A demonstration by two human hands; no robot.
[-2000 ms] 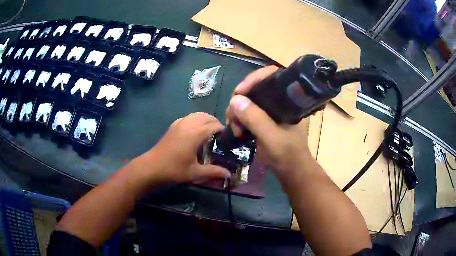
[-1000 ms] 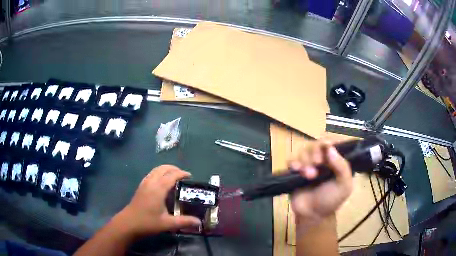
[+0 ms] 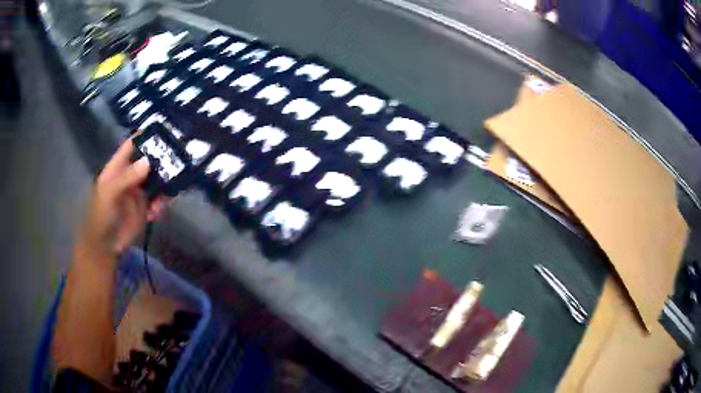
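Observation:
My left hand (image 3: 115, 201) holds a small black LED light unit (image 3: 163, 156) at the left, above the bench edge. Its pale face is turned up and its cable hangs down. My right hand is not in view, nor is the screwdriver. The dark red board (image 3: 421, 313) with two upright pale blocks (image 3: 492, 347) stands at the lower right with no unit between the blocks. Rows of black housings (image 3: 298, 161) with white inserts lie beside and beyond the held unit.
A blue crate (image 3: 201, 338) with dark units and cardboard inside is below my left hand. A clear plastic bag (image 3: 480, 222) and a slim silver tool (image 3: 562, 292) lie near the board. Cardboard sheets (image 3: 596, 169) are at the right. A yellow item (image 3: 110, 66) sits at the far left.
The view has swung left. The unit has left the red board and is now in my left hand near the crate. My right hand and the screwdriver have gone out of view.

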